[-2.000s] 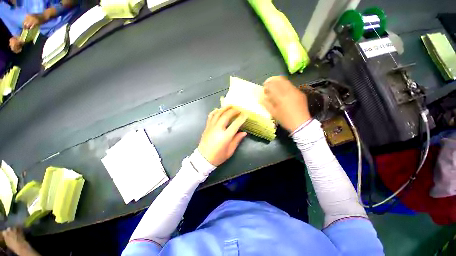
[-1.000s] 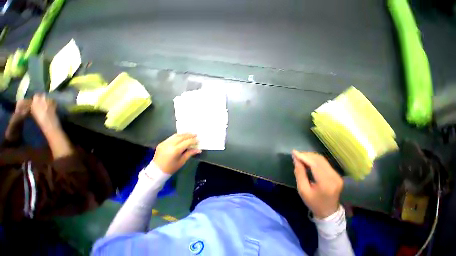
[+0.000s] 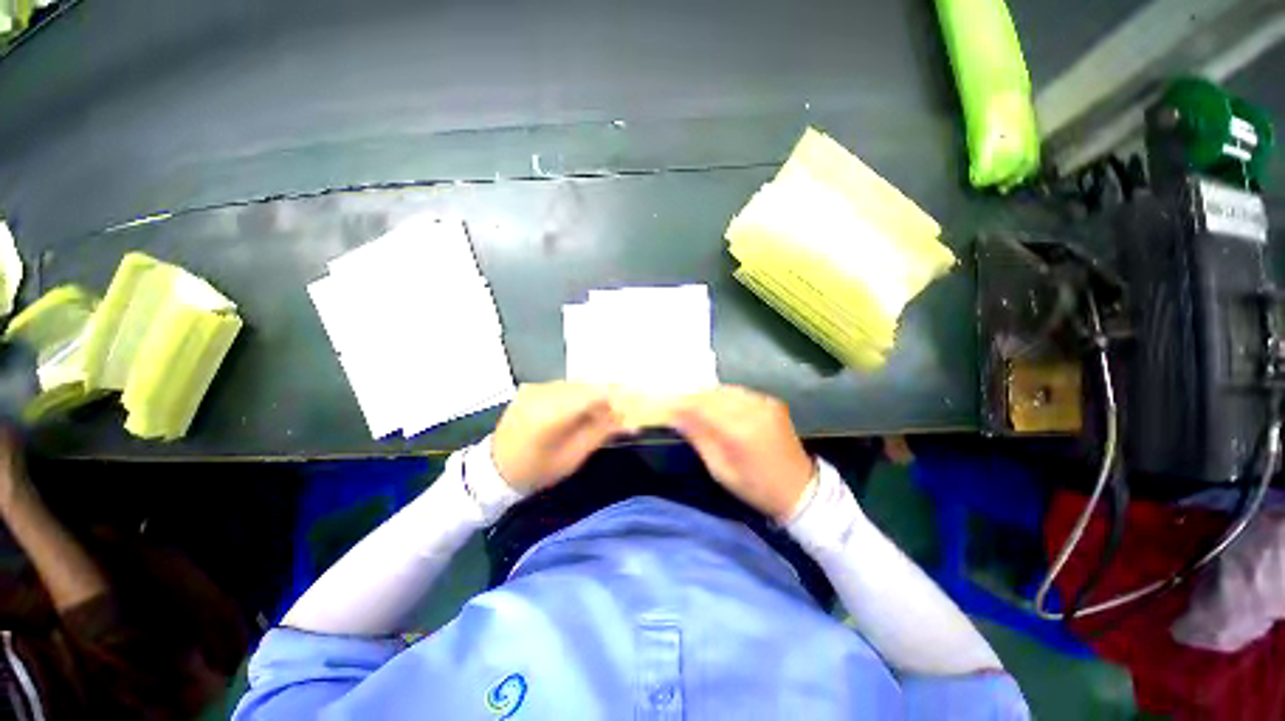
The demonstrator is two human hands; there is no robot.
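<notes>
A white sheet [image 3: 641, 338] lies in front of me at the bench edge, held at its near edge by both hands. My left hand [image 3: 553, 434] grips its near left corner and my right hand [image 3: 740, 440] its near right corner. A narrow pale yellow strip shows between my fingers. The unworked stack [image 3: 416, 331] of white sheets lies flat to the left. The worked stack [image 3: 841, 249], a fanned block with a white middle and yellow-green edges, lies to the right.
Neighbour's yellow-green stacks [image 3: 172, 345] lie at far left, with another person's arm [image 3: 50, 542] below. A bright-green roll [image 3: 991, 99] lies at the upper right. A black machine [image 3: 1212, 324] with a green spool [image 3: 1215, 130] and pale cable stands at right.
My left hand has moved right from the unworked stack with a sheet. My right hand has come in to hold that sheet too. The view has shifted, showing the machine again.
</notes>
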